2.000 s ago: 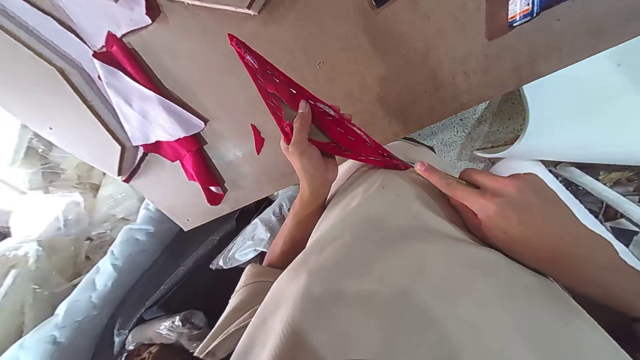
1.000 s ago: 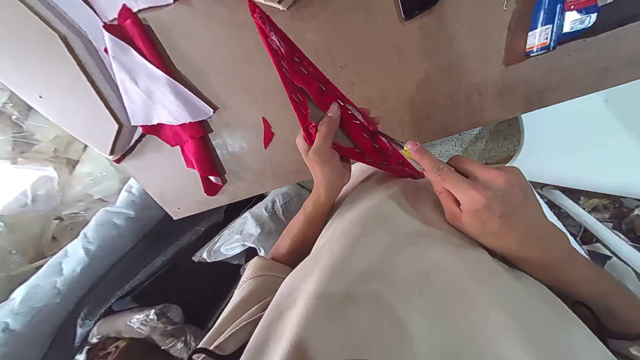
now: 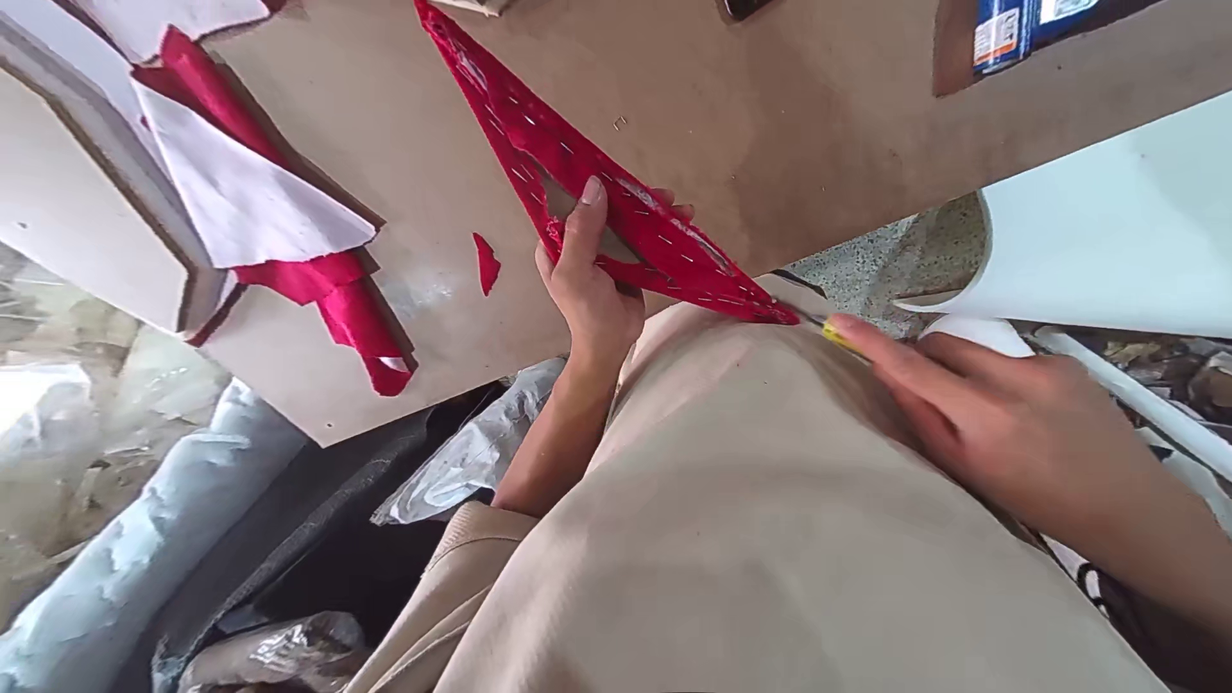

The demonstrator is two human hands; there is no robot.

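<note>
A long, thin triangular panel covered in red fabric [image 3: 664, 236], its folded edges fixed with several metal staples, lies tilted between my hands. Around its lower left edge my left hand [image 3: 597, 269] is closed, thumb on the stapled side and fingertips showing past the far edge. My right hand [image 3: 962, 404] grips a slim tool with a yellow handle [image 3: 845, 342]; its metal shaft meets the panel's pointed right end. Whether the tip is a blade or a screwdriver, I cannot tell. A small red fabric scrap [image 3: 486, 264] lies on the brown tabletop [image 3: 828, 135], left of the panel.
Red and white fabric pieces [image 3: 255, 207] lie at the table's left, beside a pale board [image 3: 87, 183]. A loose staple [image 3: 620, 123] rests beyond the panel. Blue packaging [image 3: 1011, 34] sits at the upper right. White sheet material [image 3: 1116, 221] curls beside the table's edge.
The right hand and tool have moved from the panel's far edge, a second ago, to its pointed right end. My left hand keeps its hold on the panel.
</note>
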